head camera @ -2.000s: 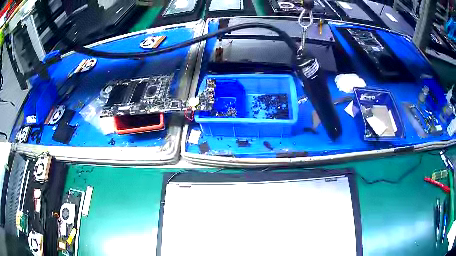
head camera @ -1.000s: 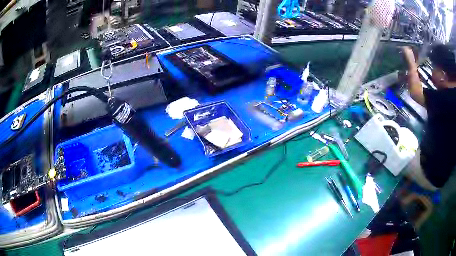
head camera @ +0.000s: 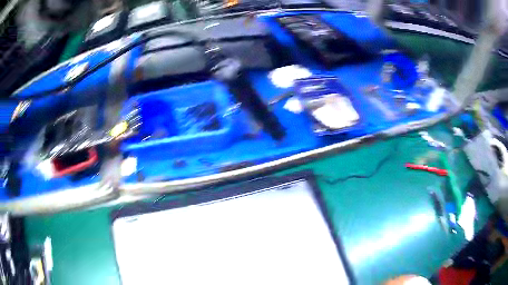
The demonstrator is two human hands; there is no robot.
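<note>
The large white display panel [head camera: 228,242] with its dark border lies flat on the green mat [head camera: 379,214], cut off by the bottom edge. A small skin-coloured patch, seemingly my right hand [head camera: 408,280], shows at the bottom edge, right of the panel and apart from its visible part. It is blurred and mostly cut off, so its fingers and anything in them are hidden. My left hand is out of the picture. The whole view is motion-blurred.
Behind the panel, the blue shelf holds a blue screw bin [head camera: 181,119], a motherboard [head camera: 69,131] over a red tray [head camera: 75,162], and a parts basket [head camera: 332,114]. A black cylinder [head camera: 256,106] hangs above. A red-handled tool [head camera: 426,168] lies at right.
The view swung right, then partly back left, bringing the panel nearer the middle again. The skin-coloured patch has appeared at the bottom edge. The person at right is out of view.
</note>
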